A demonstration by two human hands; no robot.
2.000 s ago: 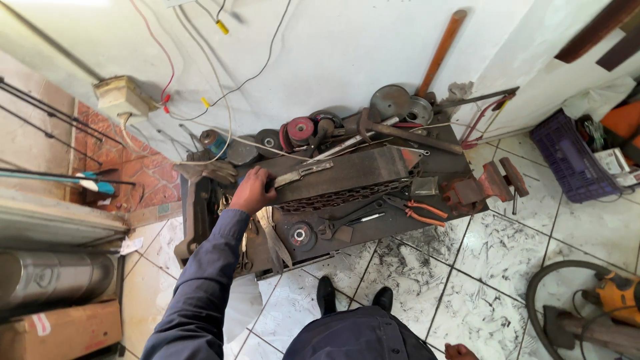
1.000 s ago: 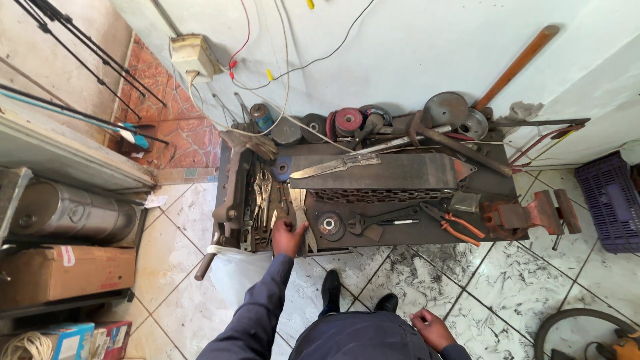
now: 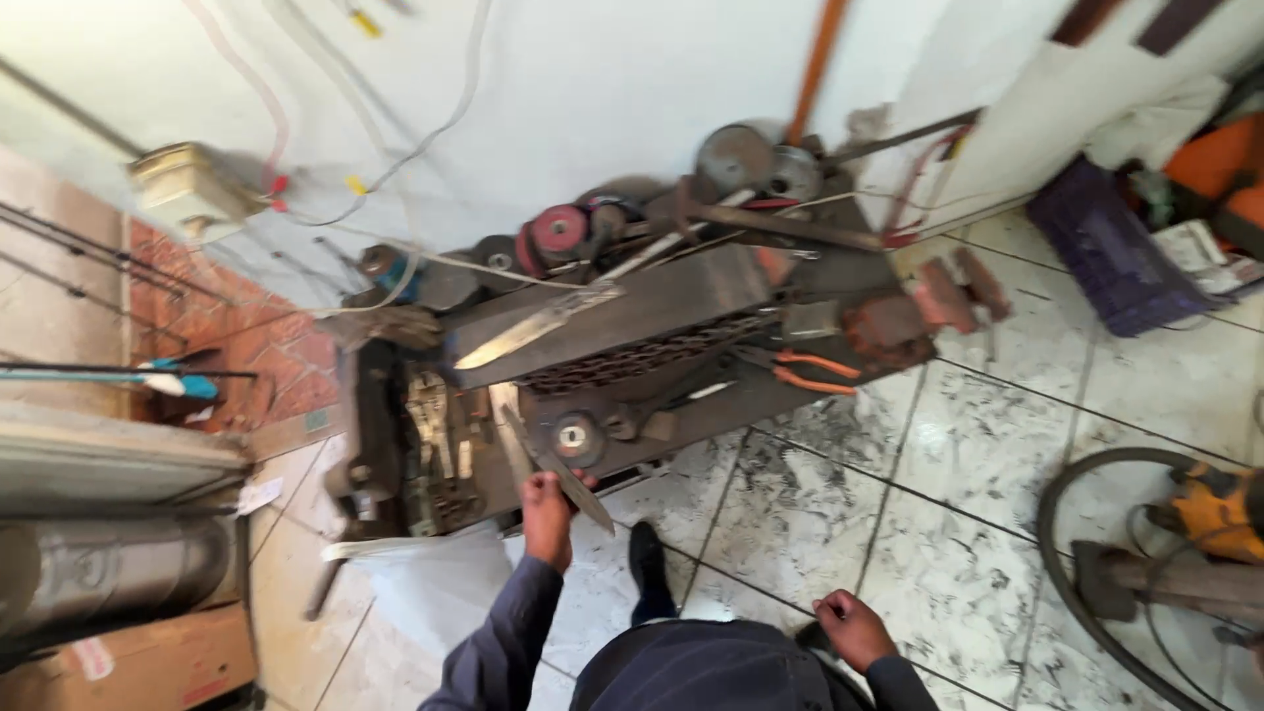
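Note:
My left hand is closed on a flat, pointed metal blade at the front edge of the workbench. Another flat metal strip lies just behind it. A knife-shaped metal blank rests on a long dark steel beam, with a chain along the beam's front side. A round disc with a pale hub lies right of the held blade. My right hand hangs over the floor, fingers curled, with nothing visible in it.
Orange-handled pliers, a red bench vise and a hammer are on the right of the bench. Locking pliers lie at its left. A purple crate and a hose are on the floor at right. Cables hang along the wall.
My left hand has moved from the knife-shaped blank on the beam to the bench's front edge and has lifted a flat blade there. The view has shifted and tilted.

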